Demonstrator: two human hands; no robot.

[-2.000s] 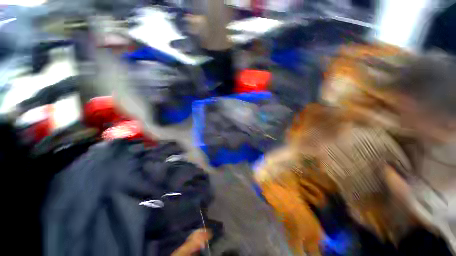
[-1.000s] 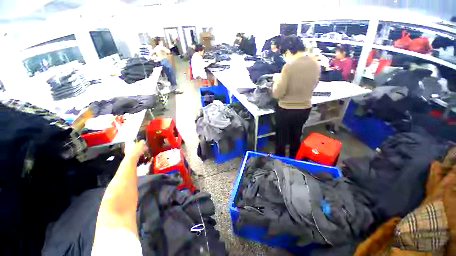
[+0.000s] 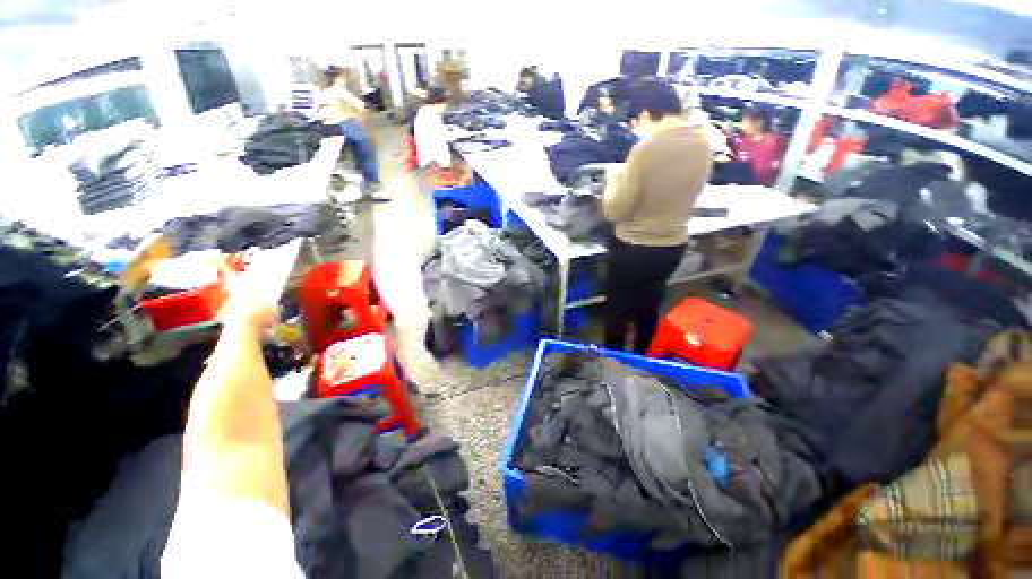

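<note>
My bare left forearm reaches up from the bottom left. My left hand (image 3: pixel 251 308) is small, blurred and overexposed, beside a pale flat shape (image 3: pixel 269 269) near the red tray (image 3: pixel 185 305). I cannot tell whether it touches or holds anything. Dark grey garments (image 3: pixel 368 481) lie nearest in front, right of the forearm, with a small white loop (image 3: pixel 429 526) on them. My right hand is not in view.
Red stools (image 3: pixel 353 360) stand beyond the hand. A blue crate (image 3: pixel 515 481) holds grey garments. A person (image 3: pixel 660 181) stands at a white table (image 3: pixel 524 215). Orange-brown garments with plaid lining (image 3: pixel 922 509) lie lower right. Shelves line the right side.
The view has swung from a blurred close look to the wider room, then slightly right. My left forearm has come into view, extended forward, and now appears further left.
</note>
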